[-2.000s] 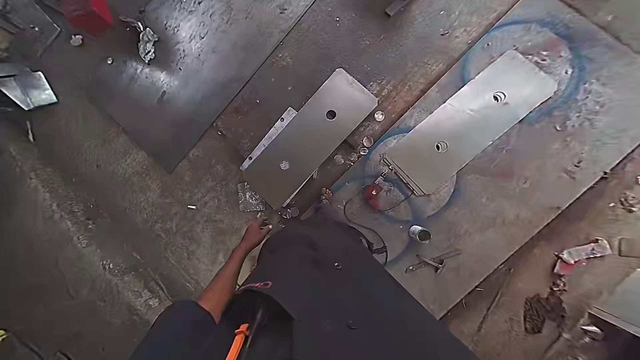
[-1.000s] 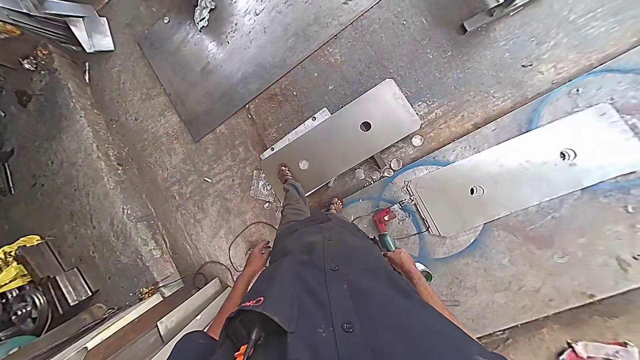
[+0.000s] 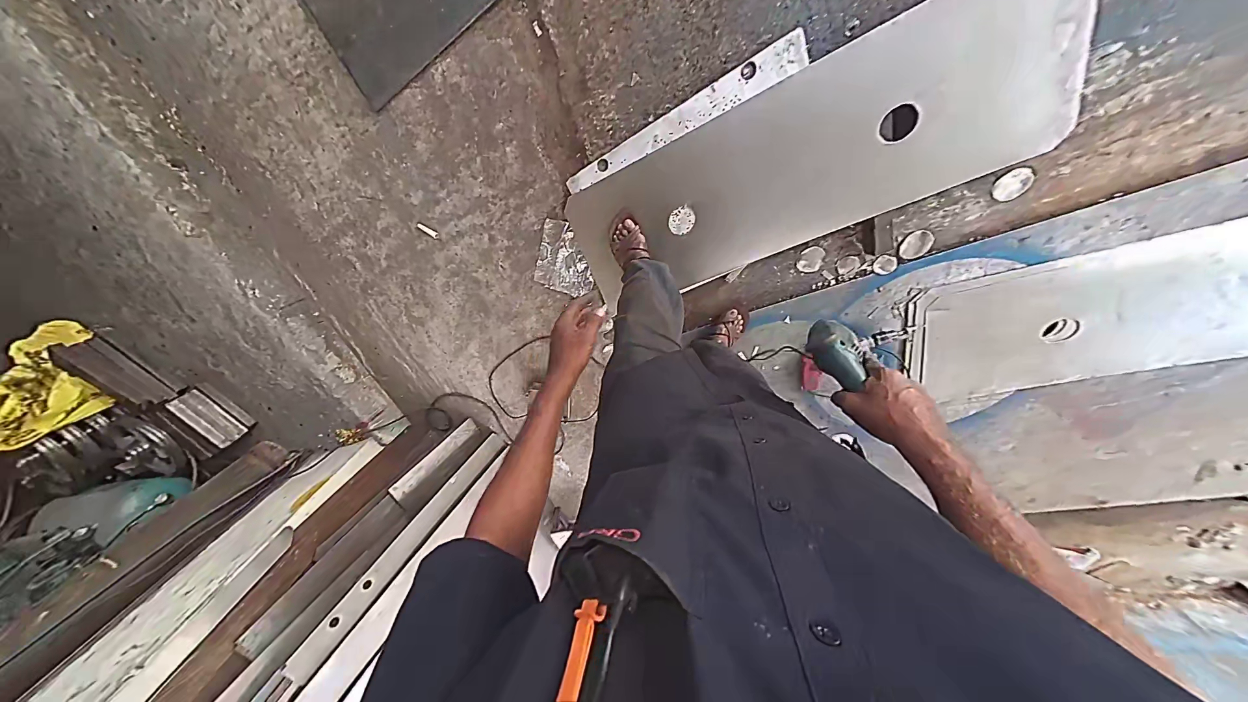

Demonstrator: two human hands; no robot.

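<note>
My right hand (image 3: 892, 402) is closed round the rear of a green corded power tool (image 3: 837, 353), whose metal front end points at the near end of a stack of flat steel plates (image 3: 1150, 312) with round holes. My left hand (image 3: 577, 336) hangs low beside my leg, near a clear plastic scrap (image 3: 563, 261); its fingers are partly curled, and whether they hold anything small is unclear. One foot in a sandal rests on a long steel plate (image 3: 799, 146) with a round hole. Beneath that plate, a narrower drilled plate (image 3: 697, 107) sticks out.
Several round metal discs (image 3: 916, 244) lie between the plates. A black cable (image 3: 492, 375) loops over the floor by my left arm. At lower left are long metal bars (image 3: 380, 575), a yellow cloth or bag (image 3: 49, 380) and machinery. A dark sheet (image 3: 390, 39) lies at the top.
The view has shifted strongly and looks closer. My right hand, unseen two seconds ago, came into view by the power tool and now grips it. My left hand still hangs at my side.
</note>
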